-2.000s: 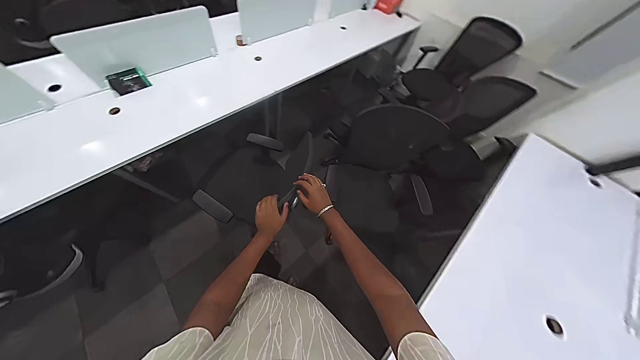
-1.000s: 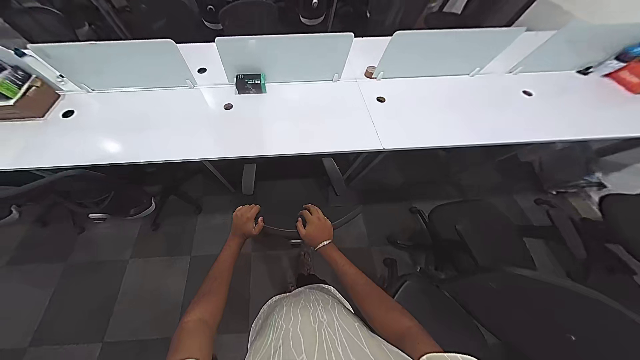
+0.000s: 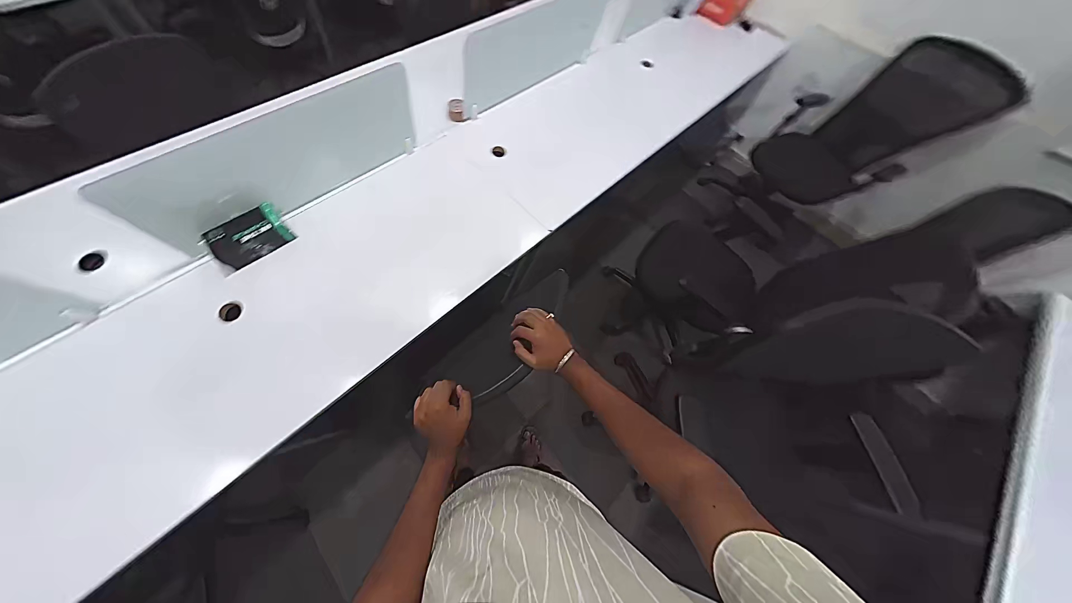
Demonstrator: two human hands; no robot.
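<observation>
Below the edge of the long white desk, my left hand and my right hand grip the top rim of a dark office chair's mesh backrest, some way apart. The chair stands in front of me, its seat side partly under the desk; its lower parts are hard to make out in the dark. A bracelet is on my right wrist. Beyond my hands, a black and green box lies on the desk against a frosted glass divider.
The long white desk runs diagonally across. A roll of brown tape and a red item are on it. Several black office chairs crowd the right side, near a second white desk.
The view has swung to the right since one second ago. My hands stay on the backrest rim, wider apart than two seconds ago.
</observation>
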